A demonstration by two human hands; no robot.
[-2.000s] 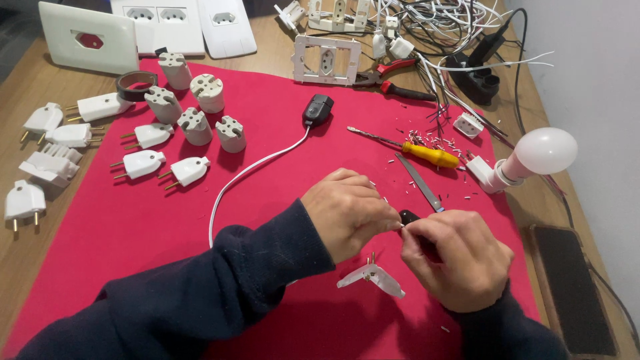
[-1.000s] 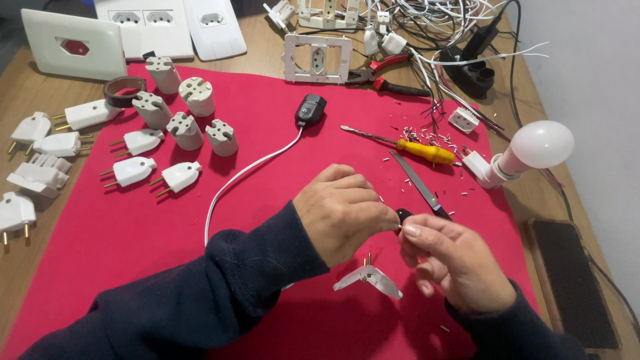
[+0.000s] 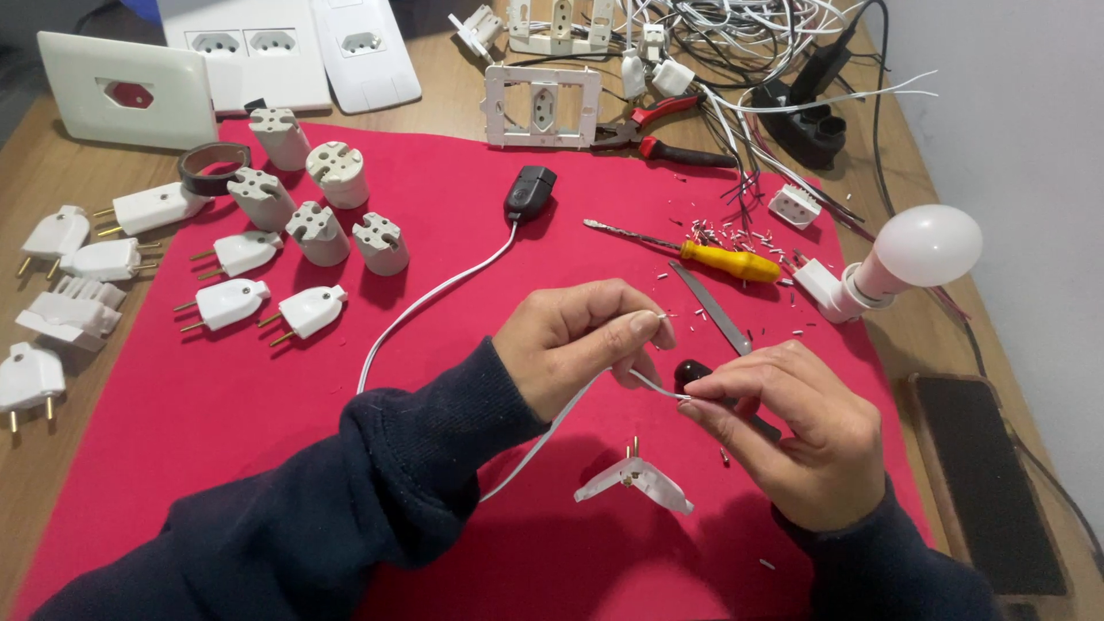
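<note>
A white two-wire electrical cord (image 3: 438, 295) runs from a black socket connector (image 3: 530, 191) and passes under my left sleeve. My left hand (image 3: 591, 341) pinches one split strand near its bare tip. Between thumb and fingertips, my right hand (image 3: 789, 427) grips the end of the other strand. An opened white plug housing (image 3: 655, 487) with two brass pins lies on the red mat below my hands. Just behind my right fingers, a dark rounded handle (image 3: 692, 373) is partly hidden. Beyond it lie a grey blade (image 3: 711, 309) and a yellow-handled screwdriver (image 3: 731, 261).
White plugs (image 3: 231, 304) and grey lamp sockets (image 3: 317, 233) stand or lie at the left. Red-and-black pliers (image 3: 664, 138) and tangled wires (image 3: 750, 39) are at the back. A bulb (image 3: 929, 246) in a holder is at right, above a dark flat object (image 3: 983, 483). Wire scraps litter the mat.
My hands, close together in the earlier frames, are now farther apart, with the two split strands showing between them. The opened plug housing stays on the mat.
</note>
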